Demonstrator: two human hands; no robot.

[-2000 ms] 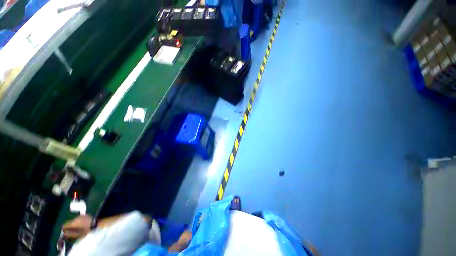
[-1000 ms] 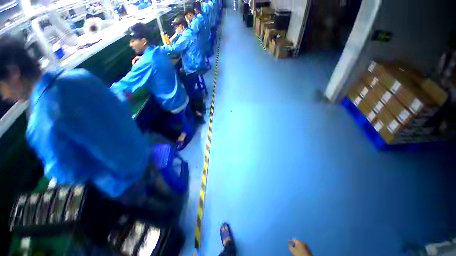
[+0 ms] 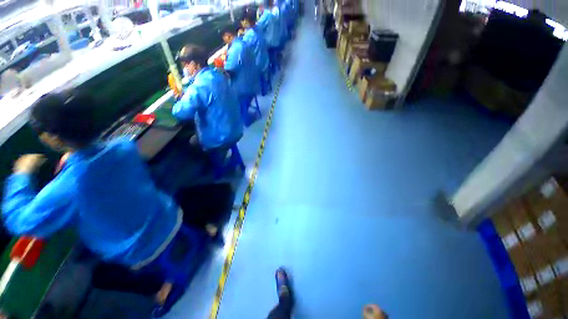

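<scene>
My right hand (image 3: 373, 311) shows only as a small, blurred part at the bottom edge, and whether it holds anything cannot be told. My left hand is out of the picture. My foot in a dark shoe (image 3: 283, 280) is on the blue floor (image 3: 336, 237), right of the yellow-black tape (image 3: 243, 209). No object being worked on can be seen.
Seated people in blue coats line the green-topped bench at left, the nearest person (image 3: 118, 199) close by. An orange-red tray (image 3: 27, 250) lies on the bench. Cartons on a blue pallet (image 3: 498, 258) and a pale pillar (image 3: 517, 149) stand at right, more cartons (image 3: 380, 93) farther ahead.
The bench, phone trays and blue stool seen earlier have passed out of view. The workers and pillar are nearer, and the pallet has shifted to the lower right. My left hand has left the picture.
</scene>
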